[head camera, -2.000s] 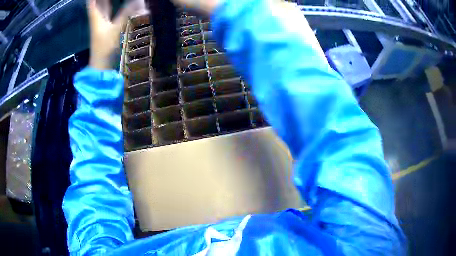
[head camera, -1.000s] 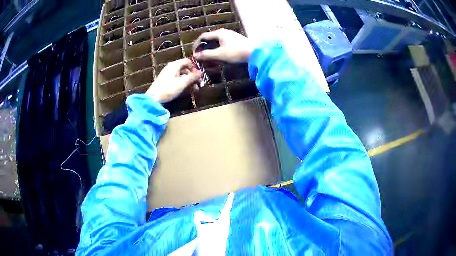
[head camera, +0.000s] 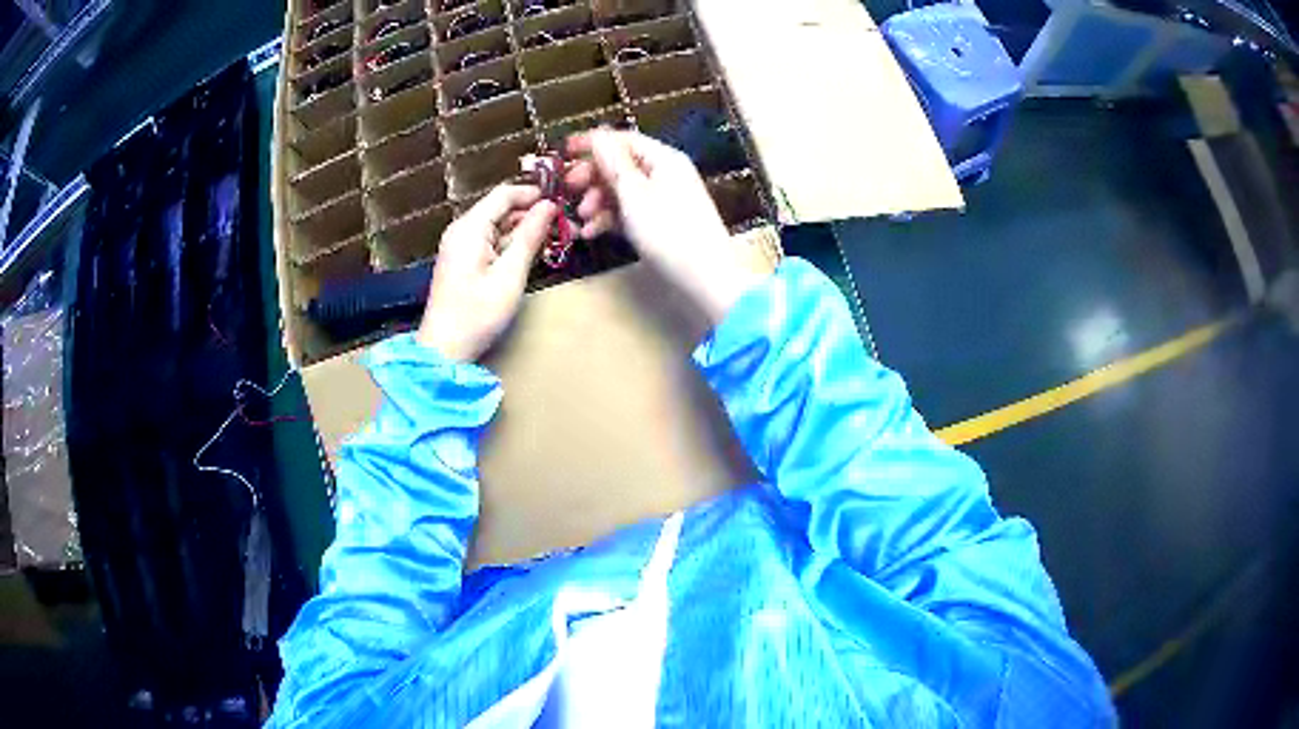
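Observation:
The partitioned carton (head camera: 325, 228) stands in front of me, with pale wires showing in its far cells. My left hand (head camera: 492, 264) and my right hand (head camera: 641, 192) are close together over its near cells. Between their fingertips is a small bundle of red and pale speaker wires (head camera: 559, 235). A black speaker unit (head camera: 373, 296) lies across the near left cells. Another black shape (head camera: 701, 140) shows behind my right hand. What the wires lead to under my hands is hidden.
Long black housings (head camera: 164, 356) lie on the left, with a loose wire (head camera: 228, 427) beside them. Carton flaps (head camera: 841, 128) fold out right and toward me. A blue stool (head camera: 952, 64) stands at the upper right. A yellow floor line (head camera: 1090, 382) runs at right.
Both hands were apart at the carton's far part with a long black object, then came together nearer me on the wires. Since the last frame, the right hand has shifted slightly nearer.

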